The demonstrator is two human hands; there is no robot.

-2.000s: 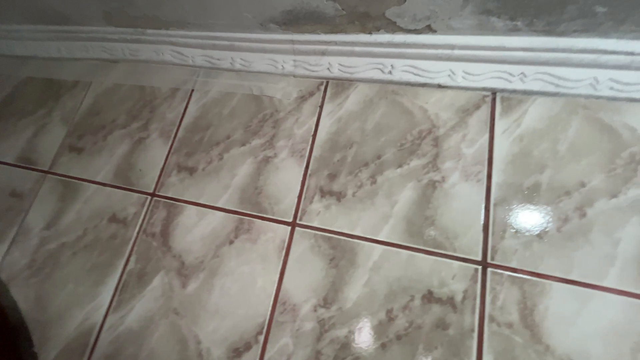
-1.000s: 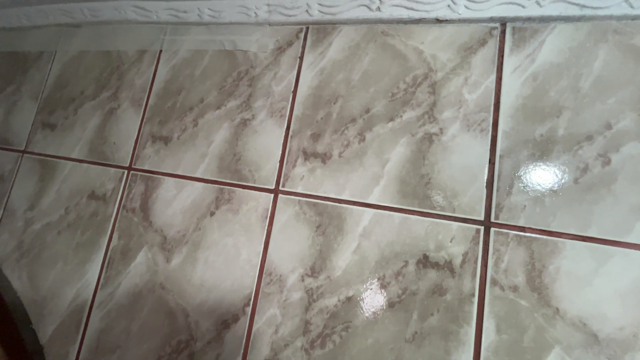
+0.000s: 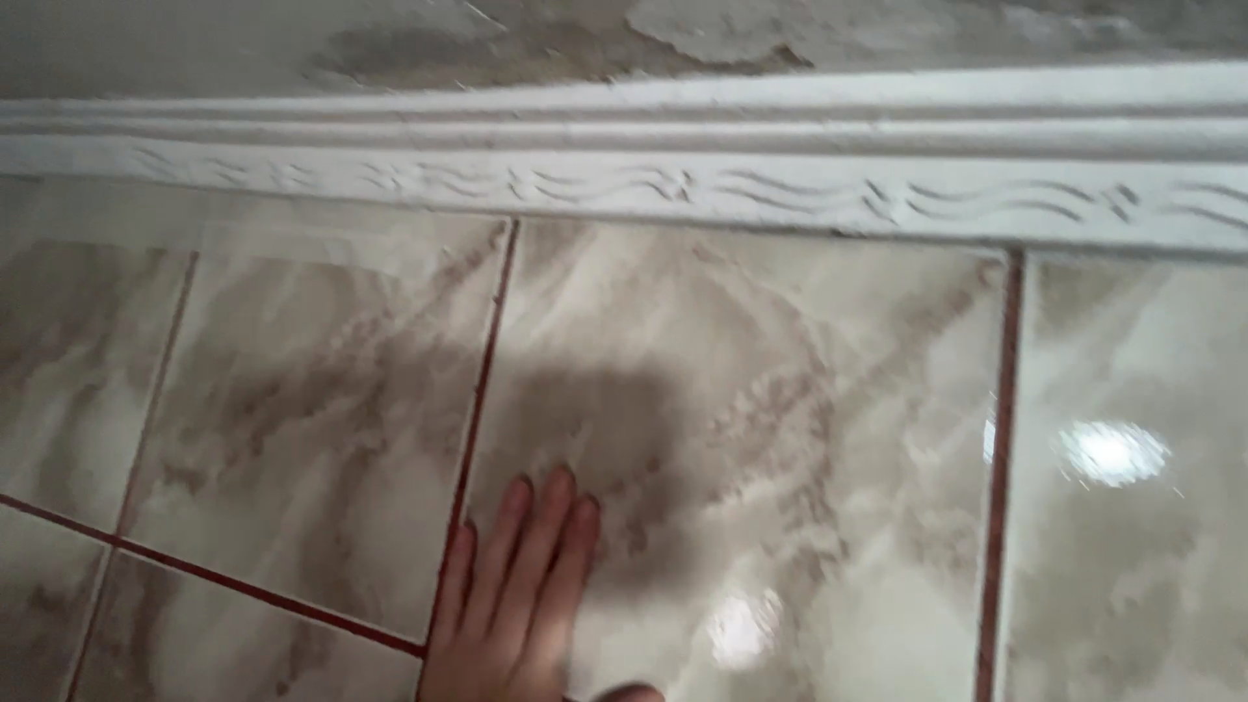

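My left hand (image 3: 522, 595) reaches up from the bottom edge of the head view, its back towards me. Its fingers are stretched out and slightly apart, and it holds nothing. They lie over a glossy marbled tile (image 3: 741, 390), beside a dark red grout line (image 3: 485, 370); whether they touch the tile cannot be told. Part of the thumb shows at the bottom edge, and the wrist is out of frame. A soft dark shadow falls on the tile above the fingertips. My right hand is not in view.
White moulding (image 3: 780, 190) with a raised wavy pattern runs along the upper edge of the tiles. Above it, the grey wall (image 3: 546, 49) has stained, peeling patches. More marbled tiles (image 3: 302, 419) lie to the left and right, and bright reflections (image 3: 1111, 453) shine on the surface.
My left hand has come into view at the bottom, over the tiles; neither earlier frame shows it there. The view has shifted, showing more of the moulding and wall than one second ago.
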